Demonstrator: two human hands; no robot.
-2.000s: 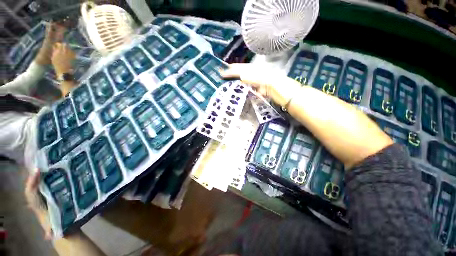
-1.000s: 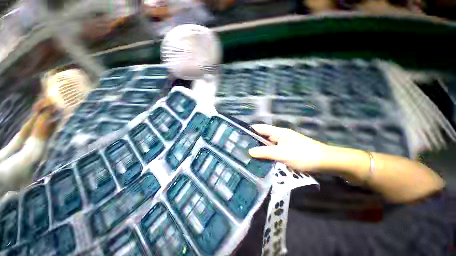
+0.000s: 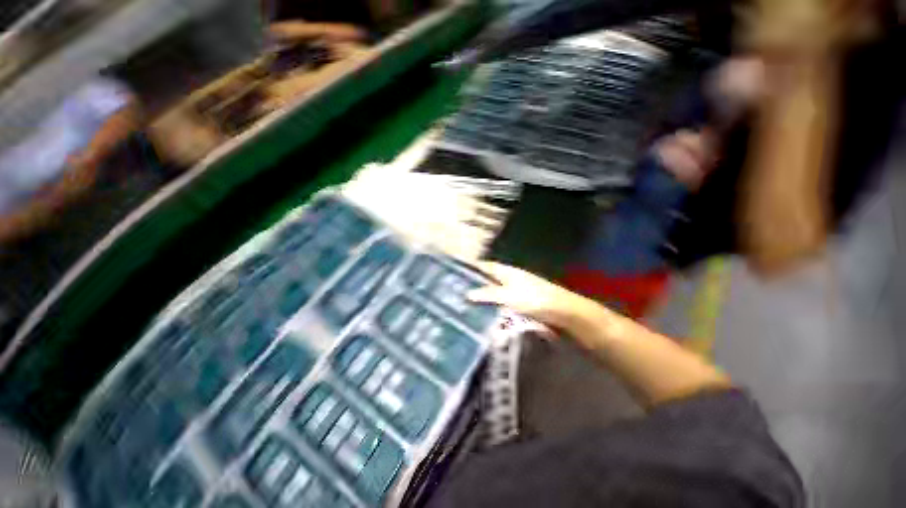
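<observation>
A blister tray [image 3: 316,337] full of dark teal phone housings [image 3: 382,372] spans the lower left, blurred by motion. My right hand [image 3: 522,296] grips its right corner, thumb on top and the other fingers partly hidden. A white die-cut adhesive strip [image 3: 504,387] with dark marks hangs down beside the tray edge, just below my right hand. Dark layered edges show under the tray's right side. My left hand is not in view. Whether the tray rests on something cannot be told.
Pale sheets [image 3: 422,210] lie behind the tray. Another filled tray [image 3: 556,109] stands farther back, with a person's hand [image 3: 685,157] near it. A dark green bench edge [image 3: 248,164] curves along the left. A red stool [image 3: 618,288] and grey floor [image 3: 785,337] are at right.
The view has swung right. My right hand still holds the tray corner, with the strip beside it. The fans have left view; another person, pale sheets and the far tray now show.
</observation>
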